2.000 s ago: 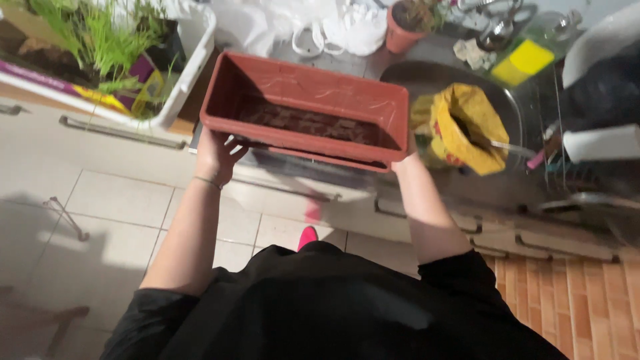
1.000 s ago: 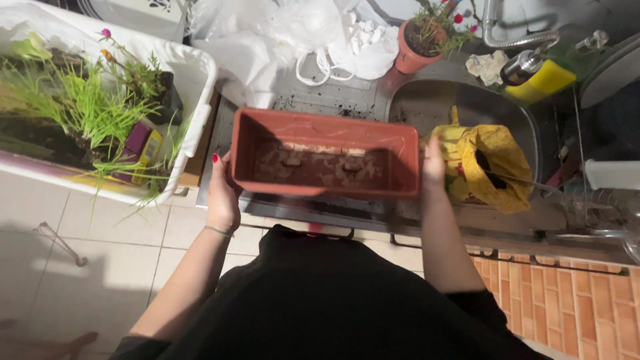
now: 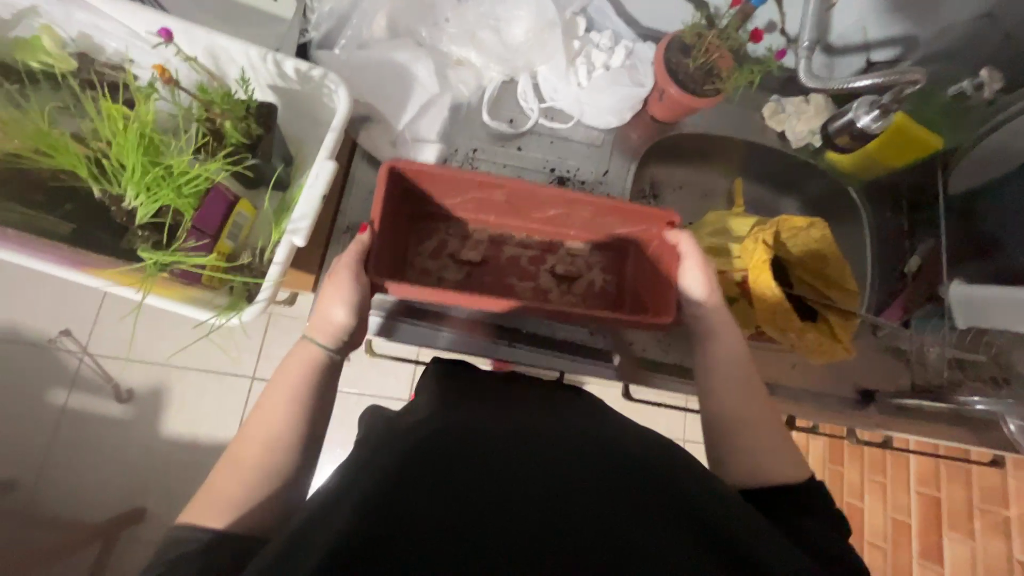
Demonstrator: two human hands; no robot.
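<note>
A rectangular terracotta-coloured planter box [image 3: 512,296] is held level over the front part of the metal sink counter, its open top facing up and some pale patches on its floor. My left hand [image 3: 342,300] grips its left end, and my right hand [image 3: 694,272] grips its right end; the fingers of both are partly hidden. Just right of my right hand, a crumpled yellow bag [image 3: 808,288] with its mouth open lies at the sink basin [image 3: 720,156]. To the left stands a white plastic tub [image 3: 324,176] with green grassy plants [image 3: 152,160] inside.
Loose dark soil [image 3: 560,178] is scattered on the counter behind the planter. Beyond it lie white plastic bags [image 3: 480,40] and white cloth with loops [image 3: 600,88]. A small flowerpot [image 3: 680,80] with a flowering plant stands behind the basin, near a flexible metal tap hose [image 3: 868,78].
Two seconds ago the planter was tilted, with its front side lower in view; now it is level over the counter's edge. Both hands have stayed on its ends.
</note>
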